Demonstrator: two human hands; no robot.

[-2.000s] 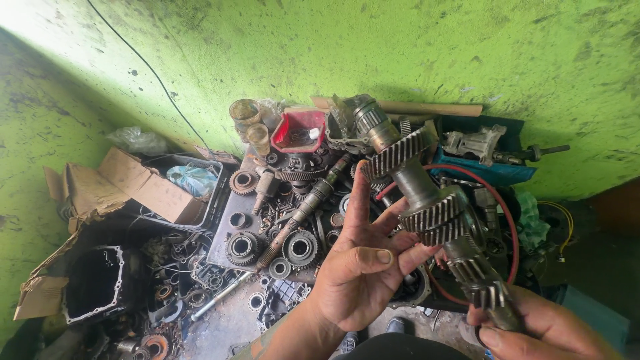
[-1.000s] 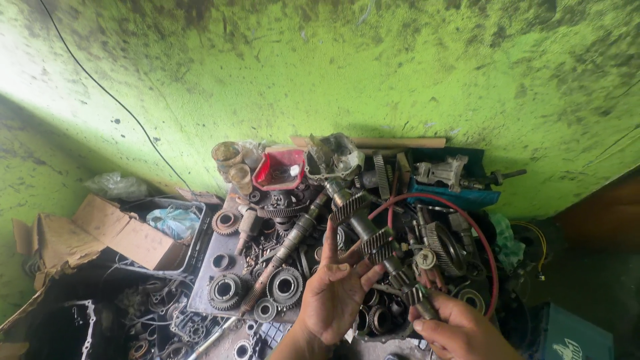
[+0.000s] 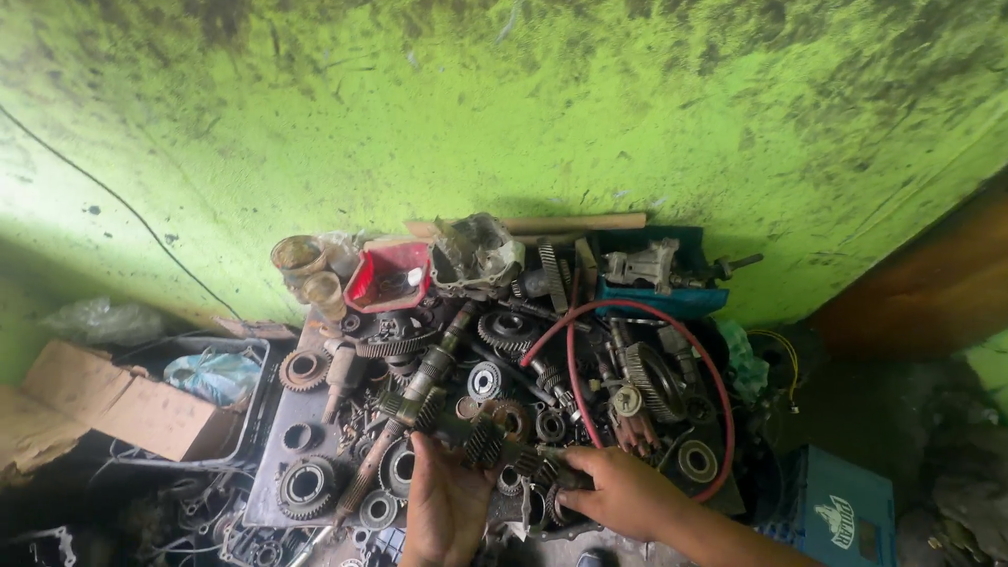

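A dark steel gear shaft with helical gears [image 3: 482, 441] lies nearly level across both hands, above the parts-covered bench. My left hand [image 3: 449, 500] supports it from below near its middle, thumb up against it. My right hand [image 3: 610, 488] grips its right end between thumb and fingers. Beyond its left end, a long splined shaft [image 3: 433, 366] slants over the bench. Loose gears are all around, among them a large ring gear [image 3: 305, 487] at the left and a helical gear [image 3: 655, 382] at the right.
A red tray [image 3: 390, 276], cloudy plastic cups [image 3: 323, 291] and a metal housing [image 3: 476, 252] stand along the green wall. A red hose [image 3: 720, 378] loops over the right side. An open cardboard box [image 3: 134, 402] lies at left, a teal crate [image 3: 846, 504] at lower right.
The gear shaft, steeply slanted and held higher before, has come down and turned closer to level. Both hands have lowered with it. The view has shifted to show more wall.
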